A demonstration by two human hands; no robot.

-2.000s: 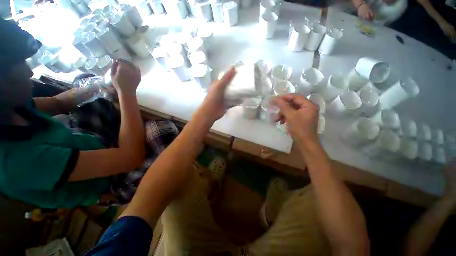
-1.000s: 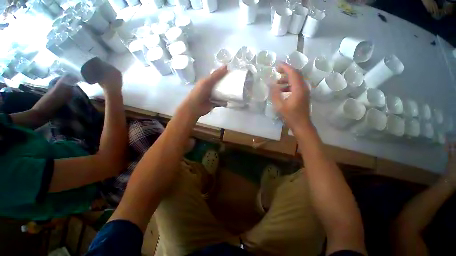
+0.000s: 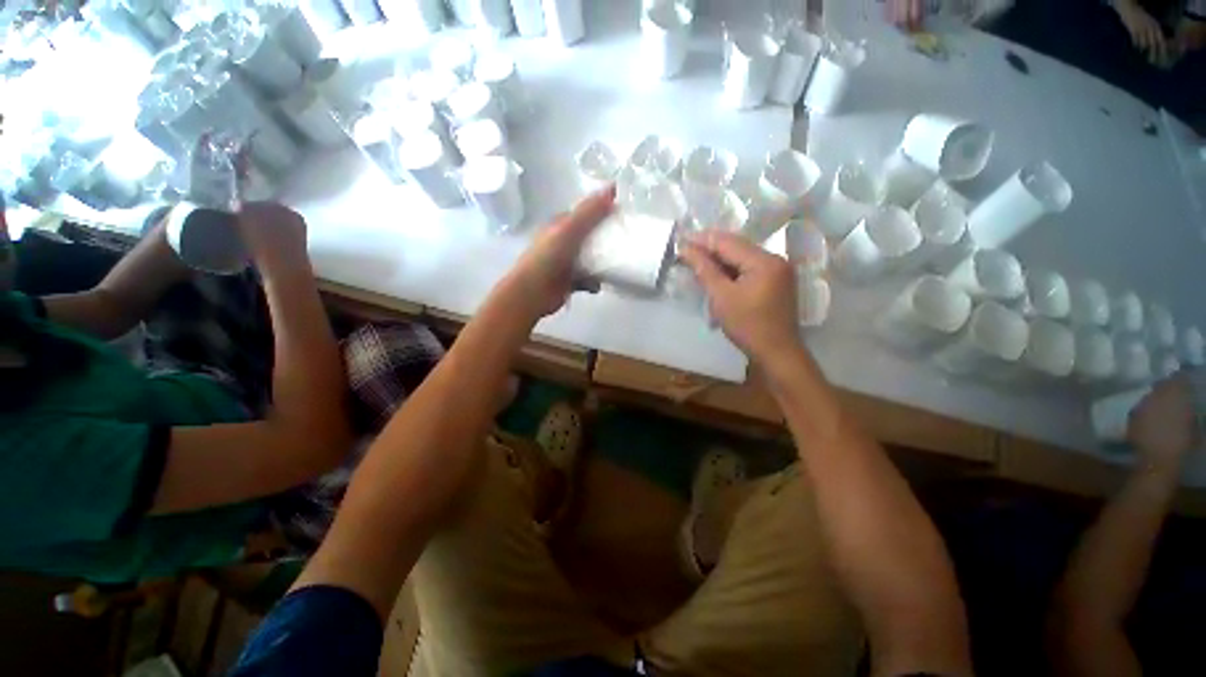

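My left hand [image 3: 545, 265] is closed around a white container [image 3: 627, 251] and holds it tilted on its side above the table's front edge, its end facing right. My right hand [image 3: 745, 284] is at that end, thumb and fingers pinched together. Something clear and thin seems to be between the fingertips, but blur hides what it is. Standing open containers [image 3: 790, 176] are clustered just behind my hands, some partly hidden by them.
Bagged containers [image 3: 426, 156] stand at centre left, with a larger pile [image 3: 218, 86] beyond. A double row of small containers [image 3: 1045, 341] is at right. A person in green [image 3: 172, 410] works at left holding a container. Another person's hand [image 3: 1164, 421] is at right.
My right hand has come from apart to the end of the held container. At right, another person's hand has moved in with a white container. The neighbour's container at left has moved lower.
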